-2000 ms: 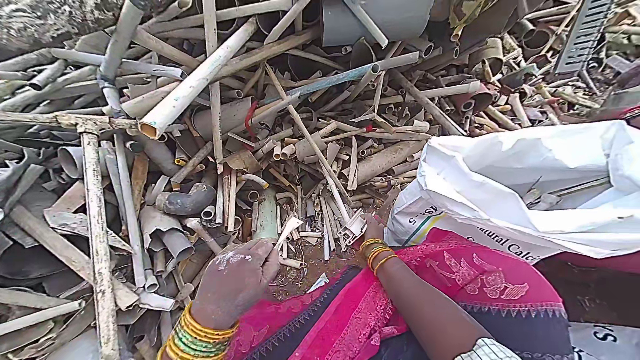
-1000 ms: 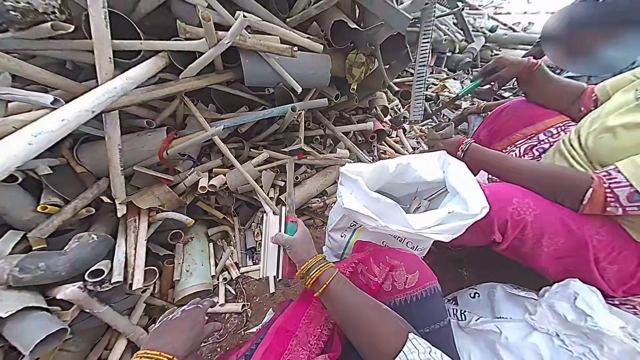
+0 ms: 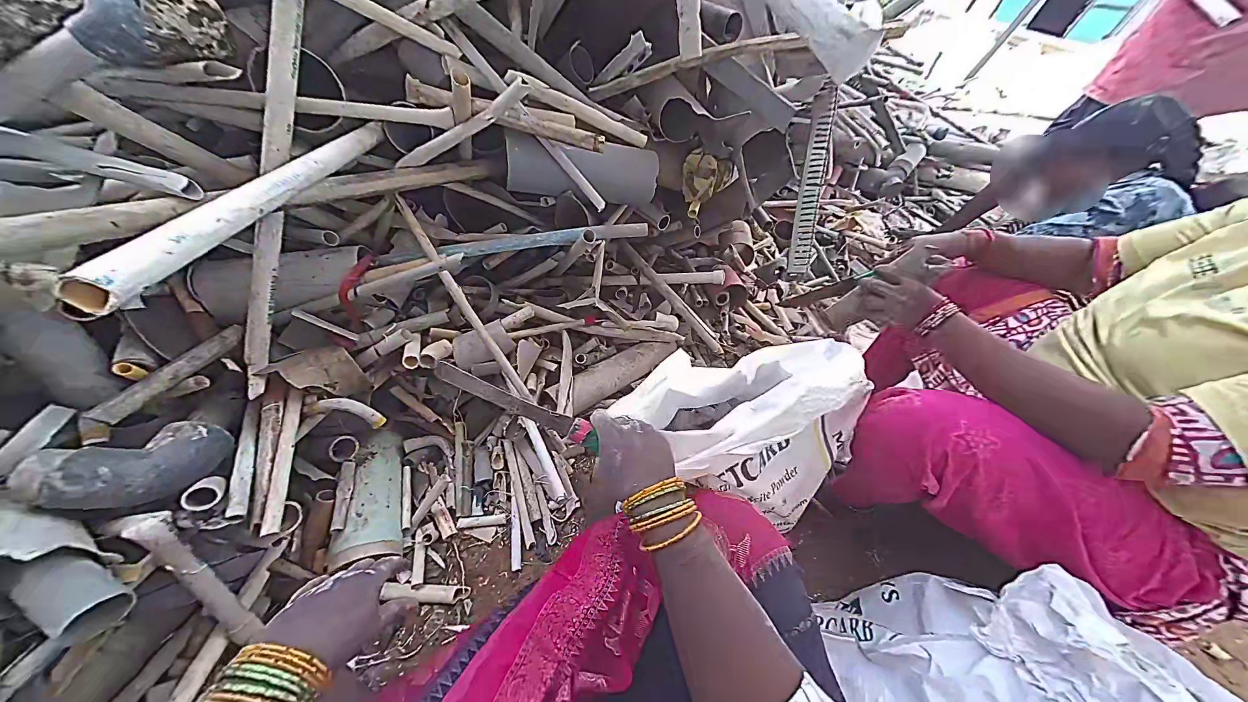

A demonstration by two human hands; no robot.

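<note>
My right hand [image 3: 629, 456] is closed on the red and green handle of a knife [image 3: 502, 398], whose long dark blade points left over the scrap. My left hand [image 3: 341, 606] is low at the left, beside a short piece of plastic pipe [image 3: 424, 593]; whether its fingers touch the piece is unclear. Thin plastic pipe strips [image 3: 522, 487] lie on the ground between the hands. A pale green pipe piece [image 3: 370, 497] lies just above my left hand. The white woven sack [image 3: 751, 419] stands just right of my right hand.
A large heap of plastic pipe scrap [image 3: 575, 171] fills the left and the back. At the right a seated co-worker's hands [image 3: 902, 283] hold a green-handled tool. Another person [image 3: 1111, 175] is behind. A second white sack [image 3: 1014, 639] lies flat at the bottom right.
Two seconds ago my left hand held a pale piece; it is now lower, beside a short pipe. The knife, upright a second ago, now points left. The view has swung right.
</note>
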